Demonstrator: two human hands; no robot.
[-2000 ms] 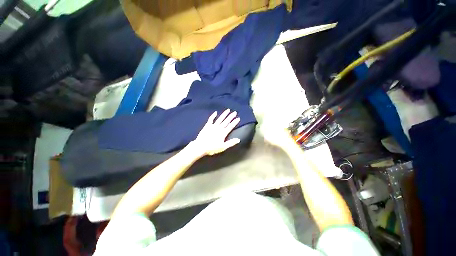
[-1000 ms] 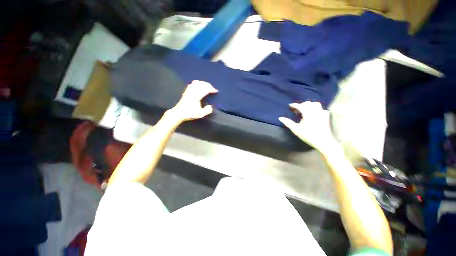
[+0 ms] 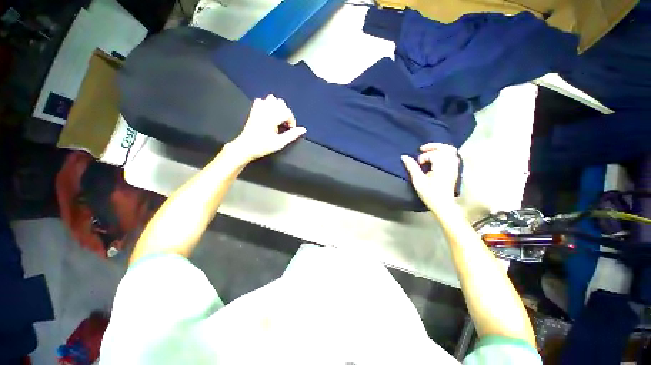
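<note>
A navy garment (image 3: 342,117) lies over the long dark grey padded pressing form (image 3: 189,89), with its near edge running along the form's top. My left hand (image 3: 268,128) pinches the near edge around the middle of the form. My right hand (image 3: 434,171) pinches the same edge near the form's right end. The rest of the garment lies bunched behind the form, towards the carton. The steam iron (image 3: 515,239), with a red-orange handle, stands at the table's right end, beyond my right forearm.
The pale pressing table (image 3: 342,232) lies under the form. A blue bar (image 3: 289,27) is behind it and an open cardboard carton (image 3: 603,18) at the far right. A small printed box (image 3: 118,145) is at the left end. A yellow hose (image 3: 617,215) runs right from the iron.
My right hand has moved from beside the iron onto the garment's edge. My left hand, flat on the cloth before, now pinches the edge further left. The view has shifted.
</note>
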